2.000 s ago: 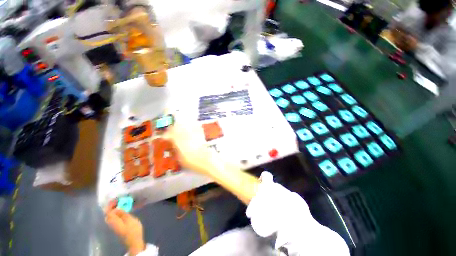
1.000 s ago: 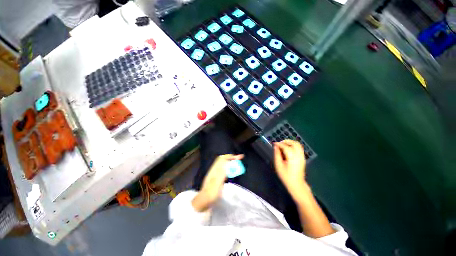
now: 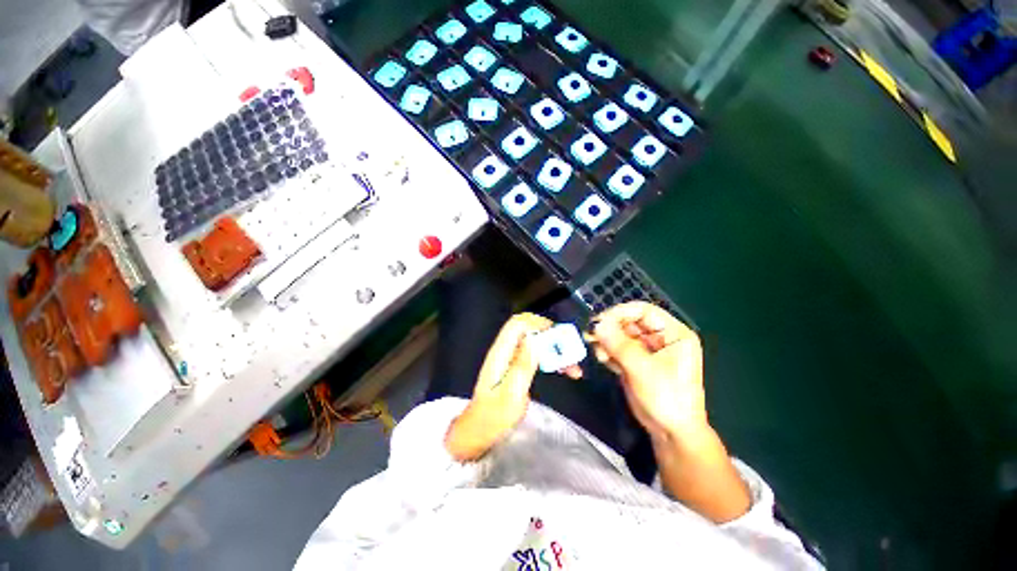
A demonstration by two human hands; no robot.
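Observation:
My left hand (image 3: pixel 504 381) holds a pale teal rounded square housing (image 3: pixel 559 348) by its edge above my lap. The housing shows a small dark mark at its middle. My right hand (image 3: pixel 658 363) is just to the right of the housing, with thumb and fingertips pinched together on a tiny dark piece (image 3: pixel 592 326). The piece is near the housing's right edge; whether they touch is unclear. A sheet with rows of black dots (image 3: pixel 627 281) lies on the green bench behind my right hand, partly hidden by it.
A black tray (image 3: pixel 571 259) of teal housings lies beyond my hands. The white machine table (image 3: pixel 335 292) on the left bears a dotted sheet (image 3: pixel 236 156), a single orange-red block (image 3: pixel 222 253), grouped orange-red fixtures (image 3: pixel 98 303) and a red button (image 3: pixel 430 247). A brass-gold cylinder (image 3: pixel 22 201) stands far left.
My left hand has moved slightly right and up with the housing. My right hand has come off the dotted sheet and closer to the housing. The view has shifted slightly.

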